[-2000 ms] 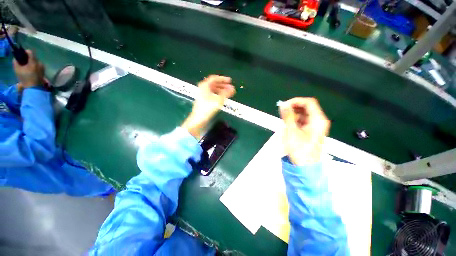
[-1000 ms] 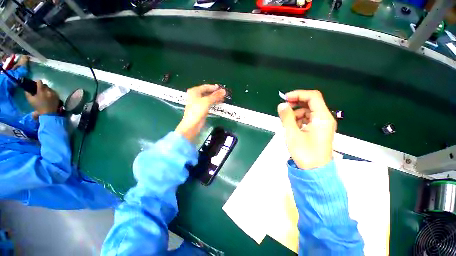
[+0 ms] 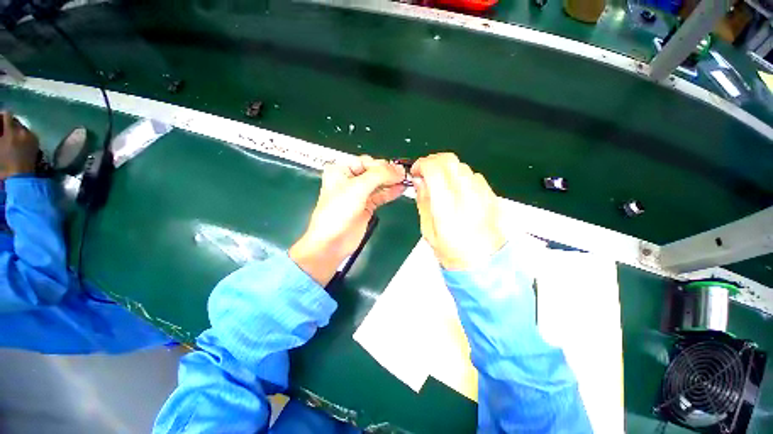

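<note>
A small dark electronic module (image 3: pixel 405 163) is held between both hands above the white rail (image 3: pixel 280 147). My left hand (image 3: pixel 349 203) grips it from the left with thumb and fingers. My right hand (image 3: pixel 453 203) is at its right side, fingertips touching the same spot. A tiny pale spot shows between the fingertips; whether it is a label or part of the module I cannot tell. The fingers hide most of the module.
The green conveyor (image 3: pixel 475 102) carries several modules, two at the right (image 3: pixel 555 183). Paper sheets (image 3: pixel 585 331) lie under my right forearm. A phone (image 3: pixel 360 246) is mostly hidden by my left wrist. A solder spool (image 3: pixel 708 307) and fan (image 3: pixel 708 381) stand right. Another person's arm (image 3: pixel 34 246) is left.
My hands were apart and have come together at the module. My right hand moved left with the small pale piece it held. The modules at the right appear shifted left as the view moved.
</note>
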